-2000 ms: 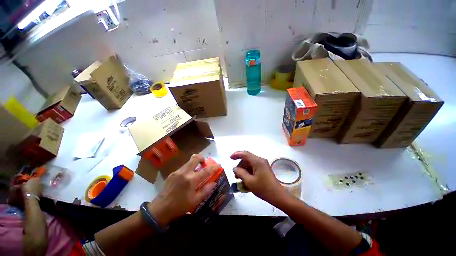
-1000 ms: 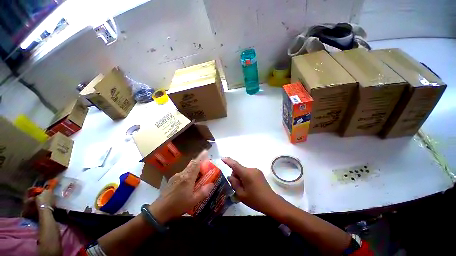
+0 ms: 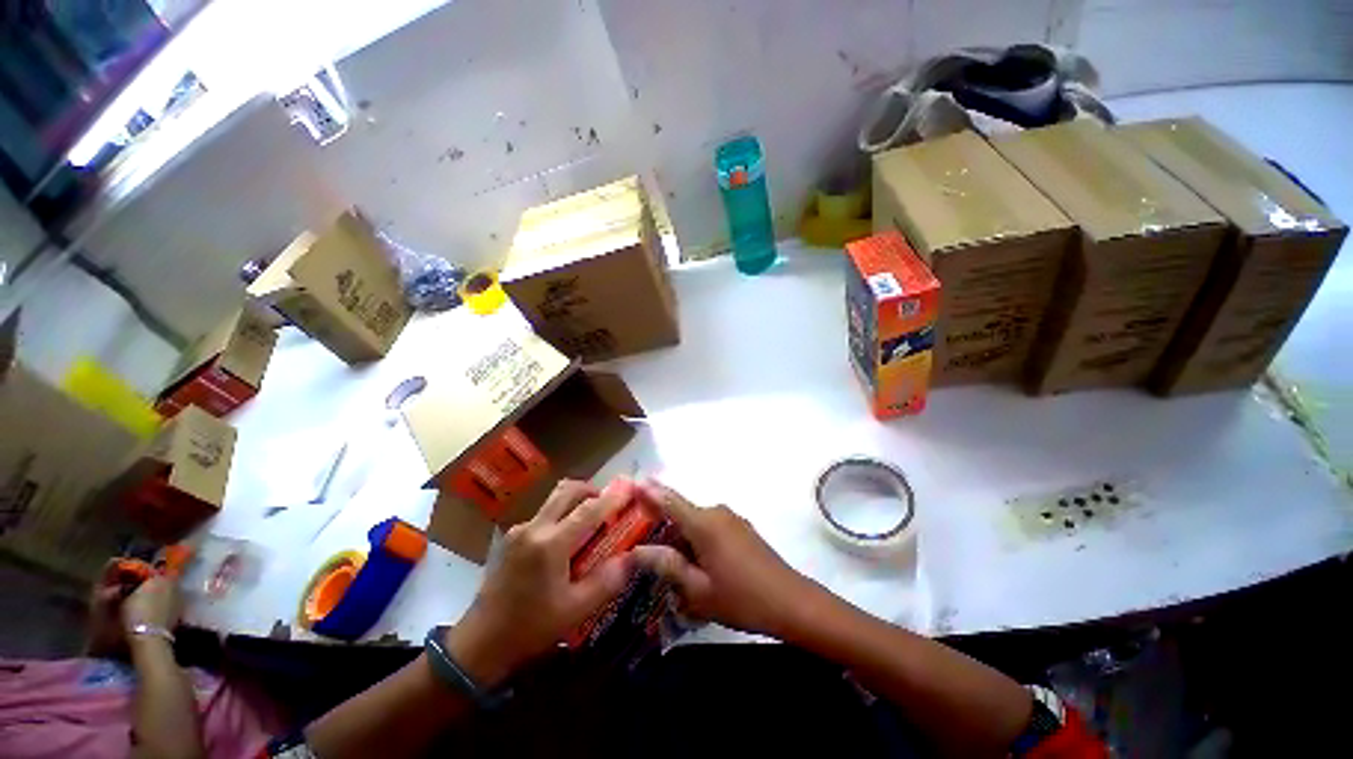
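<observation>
An orange and black retail box (image 3: 635,605) is tilted at the bench's front edge. My left hand (image 3: 537,578) grips its left side and top. My right hand (image 3: 715,561) is on its right side, with fingers on the orange top. Both hands are bare, and they partly cover the box. An open brown carton (image 3: 497,393) lies just beyond my left hand, with orange boxes (image 3: 500,472) inside. A clear tape roll (image 3: 865,501) lies flat right of my right hand.
Closed brown cartons (image 3: 972,252) stand at right, beside an upright orange retail box (image 3: 893,329). A teal bottle (image 3: 746,208) stands at the back. A blue tape dispenser (image 3: 383,581) is front left. A dotted sheet (image 3: 1080,509) lies at right. A coworker's arm (image 3: 160,667) is far left.
My right hand, earlier raised beside the box, has closed in onto the box's right side and top. My left hand stays on the box. The camera view has shifted slightly.
</observation>
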